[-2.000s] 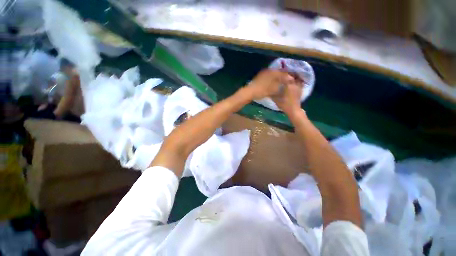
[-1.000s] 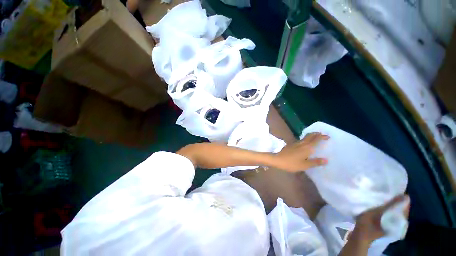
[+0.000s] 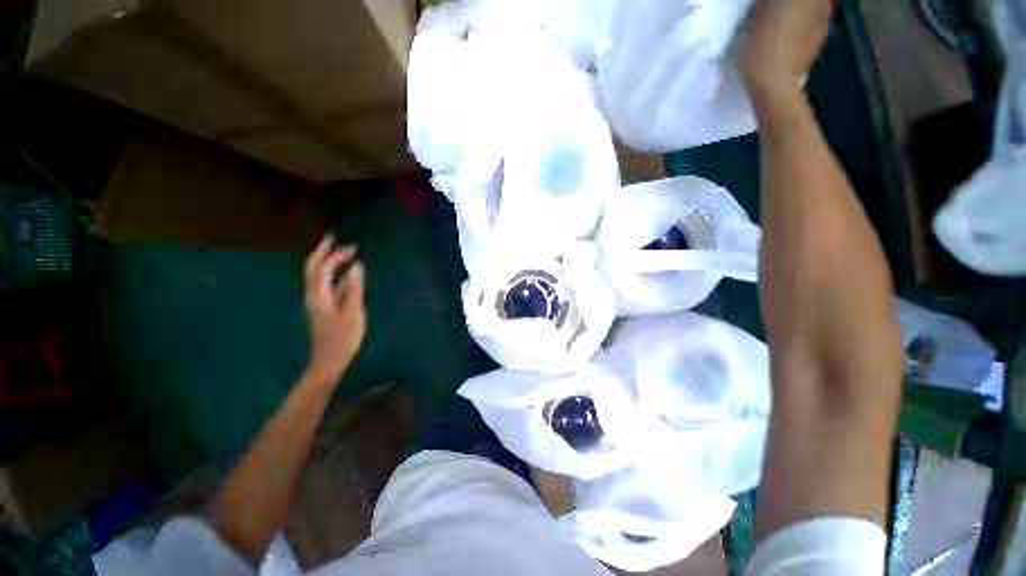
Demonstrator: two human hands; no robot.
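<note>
My left hand (image 3: pixel 335 309) is at the left, away from the bags, with its fingers apart and nothing in it. My right hand (image 3: pixel 788 47) is at the top edge, closed on the right side of a large white bagged unit (image 3: pixel 673 81); its fingertips are hidden. Below and beside it stand several bagged units close together. Dark round parts show at the open mouths of one in the middle (image 3: pixel 532 302), one lower down (image 3: pixel 576 421) and one at the right (image 3: pixel 672 239). Another bagged unit (image 3: pixel 700 377) shows only a pale round end.
A large brown carton (image 3: pixel 248 84) stands at the upper left beside the bags. The green floor (image 3: pixel 191 326) shows below it. A brown cardboard piece (image 3: pixel 354 473) lies near my left forearm. Another white bag (image 3: pixel 990 219) is at the right, near a green frame bar (image 3: pixel 939 419).
The view has turned left onto the group of bagged units. My left hand has left the large bag and swung out left. My right arm now reaches past the group with a bag.
</note>
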